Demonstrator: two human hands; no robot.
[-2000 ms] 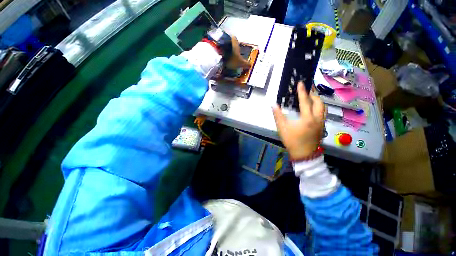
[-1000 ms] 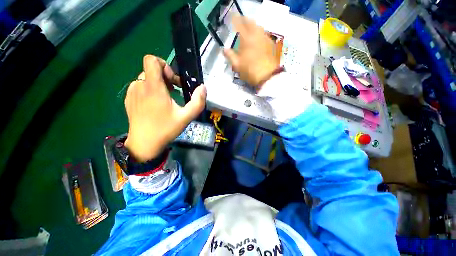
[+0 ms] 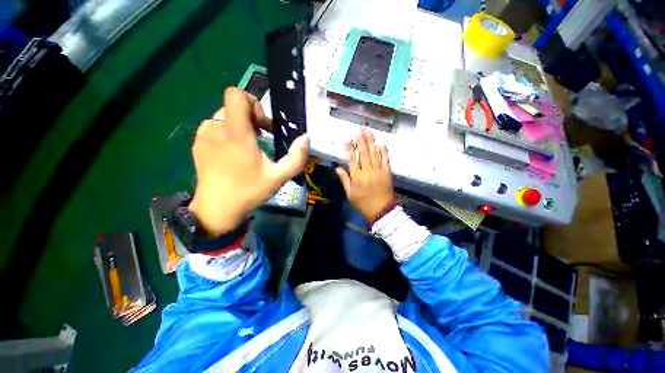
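Observation:
My left hand holds a black phone middle frame upright between thumb and fingers, left of the machine. The frame is thin, with small bright holes. My right hand is at the front edge of the white press machine, fingers spread and holding nothing. The teal fixture cover lies flat on the machine slide, with a dark phone part in its window. Whether the nest lies beneath is hidden.
Two screen stacks lie on the green surface at lower left. A spare teal frame is behind my left hand. Yellow tape, red pliers, pink scraps and a red stop button are at right.
The teal cover has gone from raised to flat over the slide. My right hand has moved from it to the machine's front edge. My left hand still holds the phone frame.

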